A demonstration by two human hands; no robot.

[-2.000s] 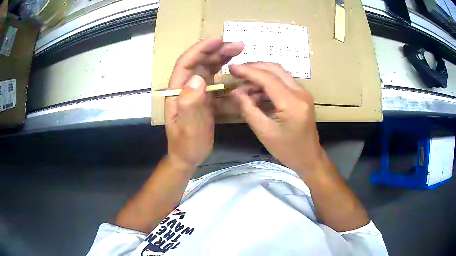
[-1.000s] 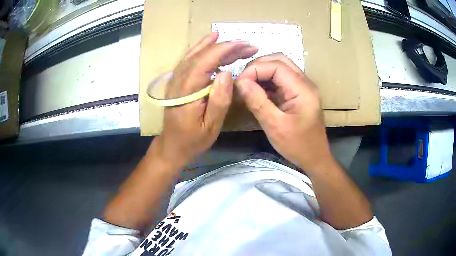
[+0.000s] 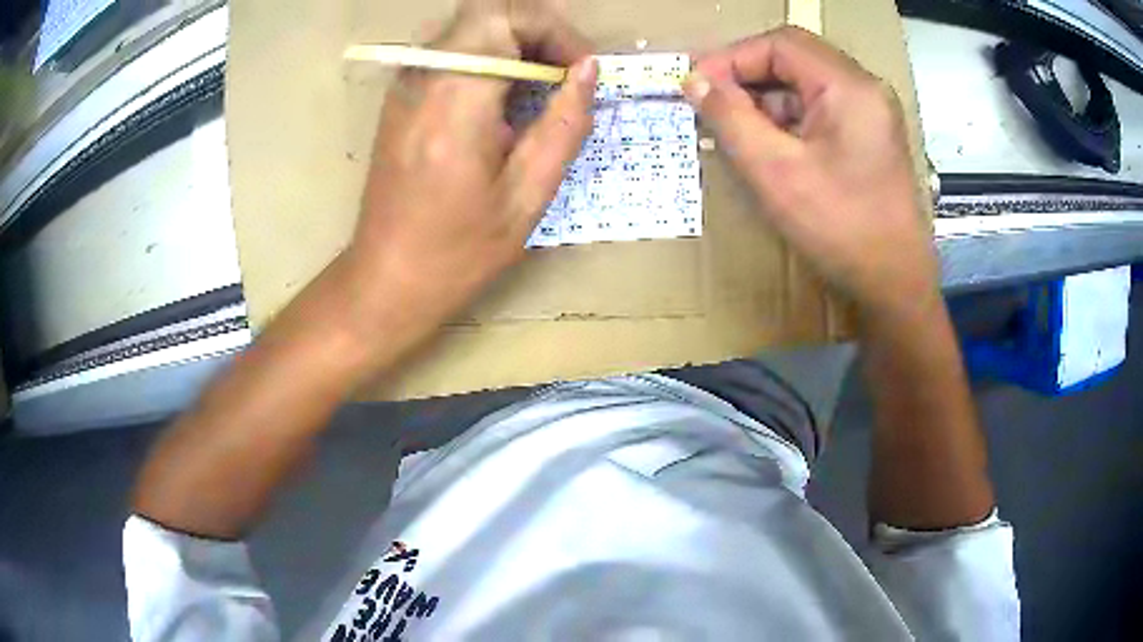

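A white panel [image 3: 633, 176] with rows of small dark marks lies on brown cardboard [image 3: 602, 301]. My left hand [image 3: 458, 163] is over its left side and holds a narrow pale-yellow tape roll [image 3: 464, 63], seen edge-on as a bar. My right hand [image 3: 808, 138] is at the panel's upper right corner, thumb and forefinger pinched. A pale strip [image 3: 646, 82] runs between the two hands along the panel's upper edge; it looks like tape, its end at the right fingertips.
A black ring [image 3: 1063, 103] lies on the bench at the right. A blue crate or stand with a white sheet [image 3: 1093, 329] is low at the right. A yellow stick [image 3: 803, 15] is partly in view at the top. Metal edge rails [image 3: 151, 364] run along the bench.
Both hands have moved up and apart, to the panel's upper edge. The pale strip now spans between them. The tape roll now shows edge-on. The view has shifted and the panel shows a busier, bluish face.
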